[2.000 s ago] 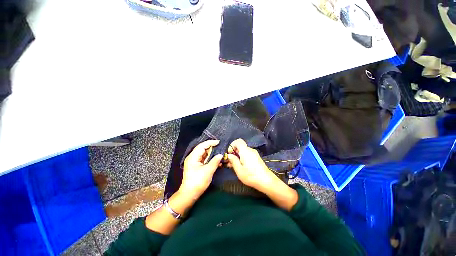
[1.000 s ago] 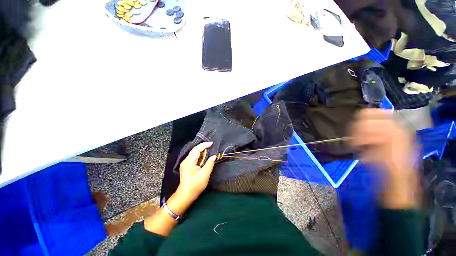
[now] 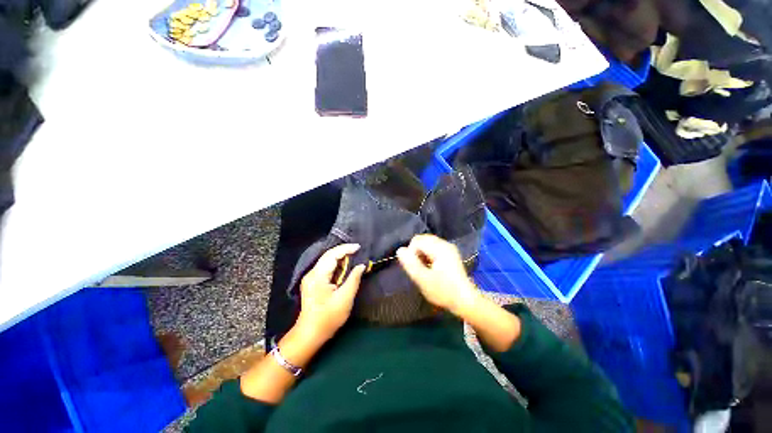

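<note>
A dark denim garment [image 3: 381,224] with pale seam stitching lies bunched on the lap, with a brown ribbed part [image 3: 391,296] nearest the body. My left hand [image 3: 328,283] grips the cloth, with a small yellow button [image 3: 369,265] at its fingertips. My right hand [image 3: 433,269] is to the right of it, fingertips pinched at a short yellow thread [image 3: 385,259] that runs to the button. A needle cannot be made out.
A white table [image 3: 195,144] bears a phone [image 3: 341,72], a tray [image 3: 207,57] with yellow and dark blue buttons, and small scraps [image 3: 542,52]. A blue crate [image 3: 565,292] of dark garments [image 3: 559,178] stands right. Another blue crate [image 3: 93,355] is at lower left.
My right hand swung far out right, drawing the yellow thread long, and is now back beside my left hand with the thread short. The view has shifted, so the table items sit further left.
</note>
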